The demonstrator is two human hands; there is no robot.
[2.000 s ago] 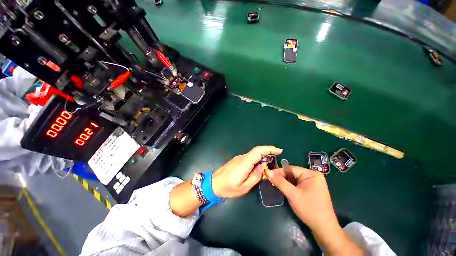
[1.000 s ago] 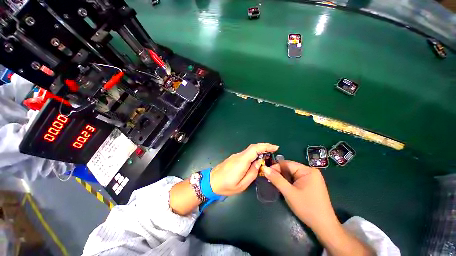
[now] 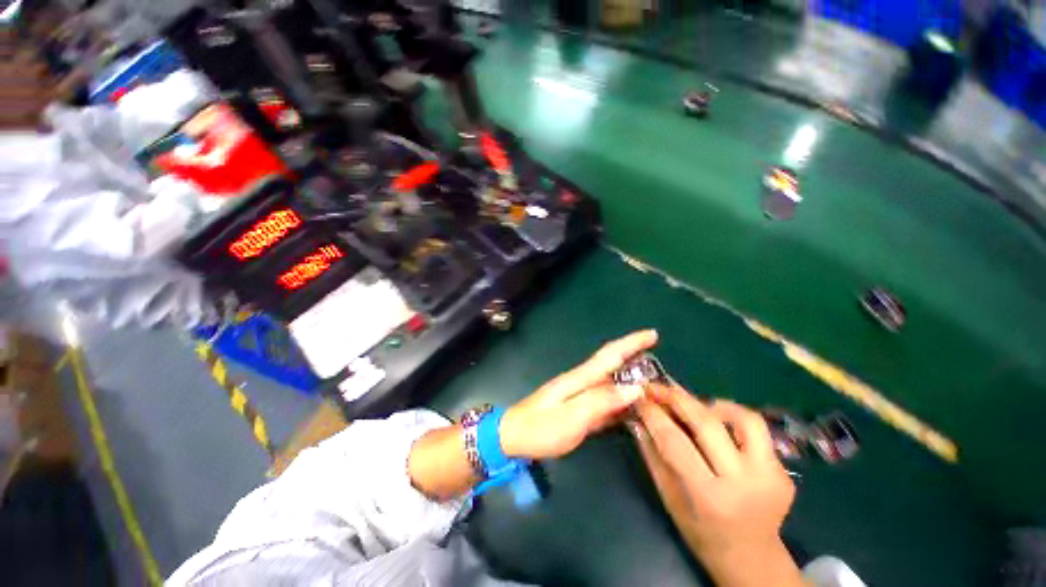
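A small watch housing (image 3: 640, 369) with a silver rim is held between my hands over the green bench. My left hand (image 3: 574, 404), with a blue strap at the wrist, grips it from the left with thumb and fingers. My right hand (image 3: 713, 464) touches its lower right side, its fingers together over it. The screen module is hidden behind my right hand. The frame is blurred.
A black press fixture (image 3: 459, 275) with red-tipped clamps and red digits stands at left. Two housings (image 3: 834, 438) lie just right of my right hand. Beyond the yellowish strip (image 3: 872, 398), more parts lie on the green belt. Another person's pale sleeve (image 3: 80, 218) is at far left.
The view has swung left, so the bench things sit further right and lower. My right hand has turned with its back up, over the housing. The screen module no longer shows below my fingers.
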